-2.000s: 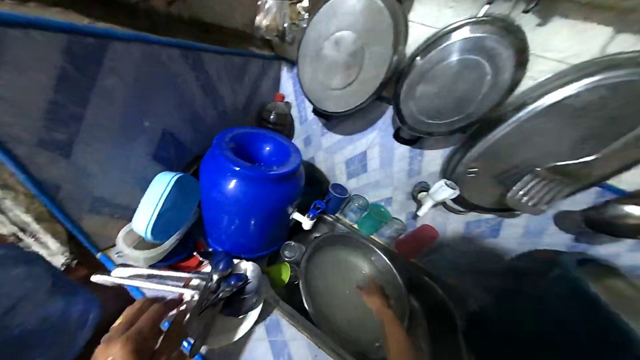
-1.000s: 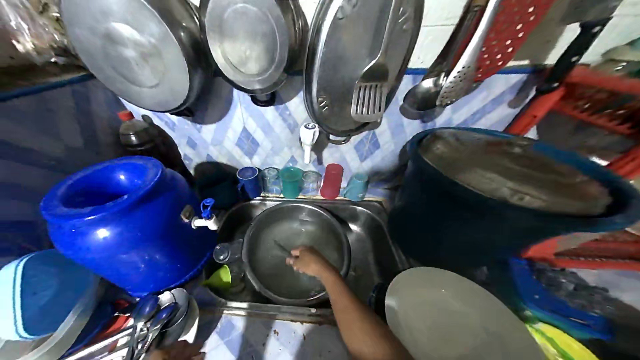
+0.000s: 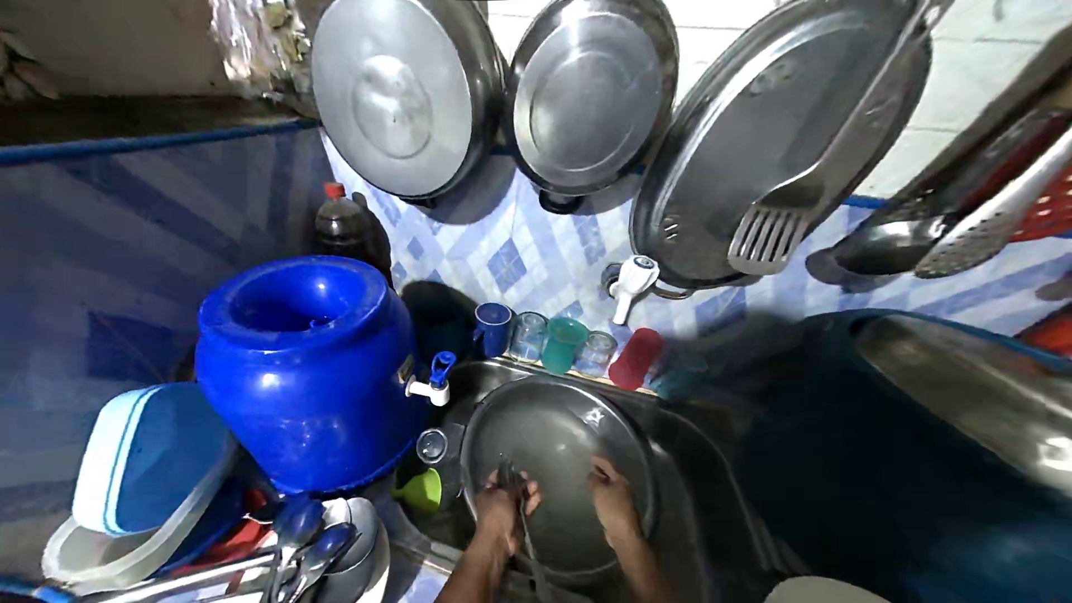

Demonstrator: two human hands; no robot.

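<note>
My left hand (image 3: 506, 509) is closed on metal cutlery (image 3: 526, 536), over the left part of a round metal basin (image 3: 563, 402) in the sink. The pieces look like a fork or spoons, too blurred to tell which. To its right, my right hand (image 3: 611, 494) is inside the basin's right half, fingers curled; whether it holds something small cannot be told. The basin looks to hold greyish water. A clear glass (image 3: 432, 446) and a lime-green plastic cup or funnel (image 3: 422, 491) lie left of the basin.
A blue water container (image 3: 310, 394) with a tap stands left. Below it are spoons (image 3: 314, 553) and plastic tubs (image 3: 126, 461). Several cups line the sink's back edge, including a red cup (image 3: 636, 358). A white faucet (image 3: 634, 285) is above. Large pots hang on the wall; a dark drum (image 3: 837, 435) stands right.
My left hand has moved from beside the cutlery and dishes at the lower left to over the basin, with cutlery in it. My right hand remains in the basin. The view has swung.
</note>
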